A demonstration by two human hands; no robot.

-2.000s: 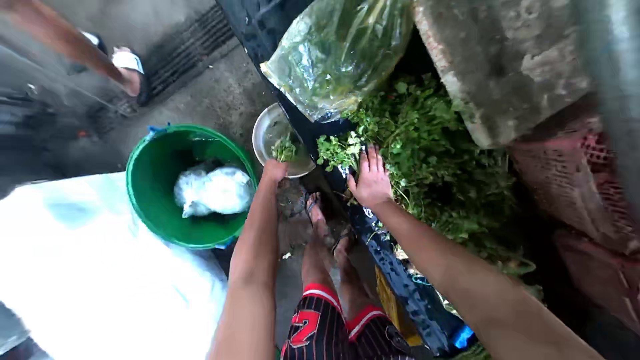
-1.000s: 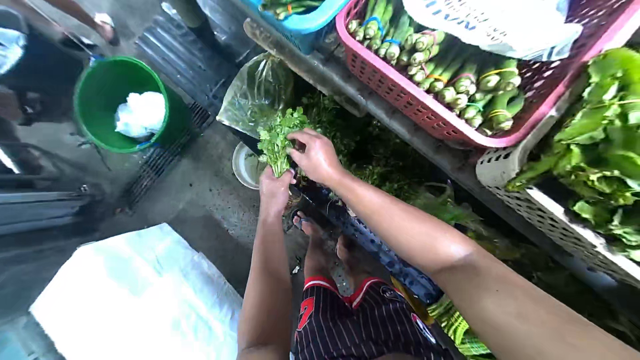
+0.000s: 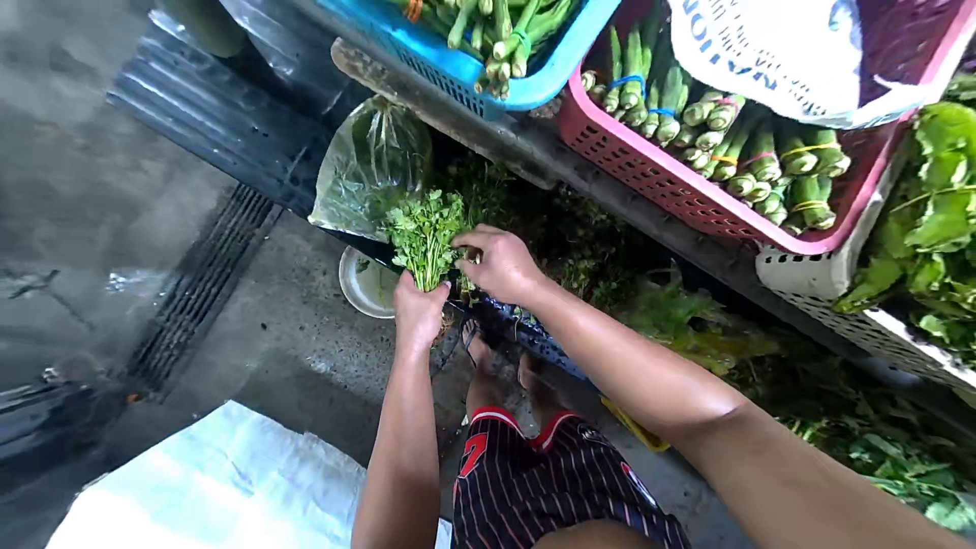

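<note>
A bunch of leafy green herbs (image 3: pixel 427 236) stands upright in my left hand (image 3: pixel 419 305), which grips it around the stems. My right hand (image 3: pixel 499 261) is just right of the bunch, fingers curled and apart; whether a fingertip touches the leaves I cannot tell. Behind the bunch lies a clear plastic bag (image 3: pixel 374 164) with greens inside. Below and left of it, a round metal basin (image 3: pixel 351 286) rests on the floor, partly hidden. More loose herbs (image 3: pixel 579 236) lie in shadow to the right of my right hand.
A blue plastic basket (image 3: pixel 545 88) of bundled green pods and a pink basket (image 3: pixel 679 183) of banded okra stand along a ledge (image 3: pixel 450 114). Leafy greens (image 3: pixel 942 221) fill a white crate (image 3: pixel 804 271) at right. A drain grate (image 3: pixel 202 286) and a white sheet (image 3: pixel 229 488) lie at left.
Since two seconds ago, my right hand has left the herb pile and come beside the bunch. The bunch in my left hand looks fuller. The view has shifted greatly.
</note>
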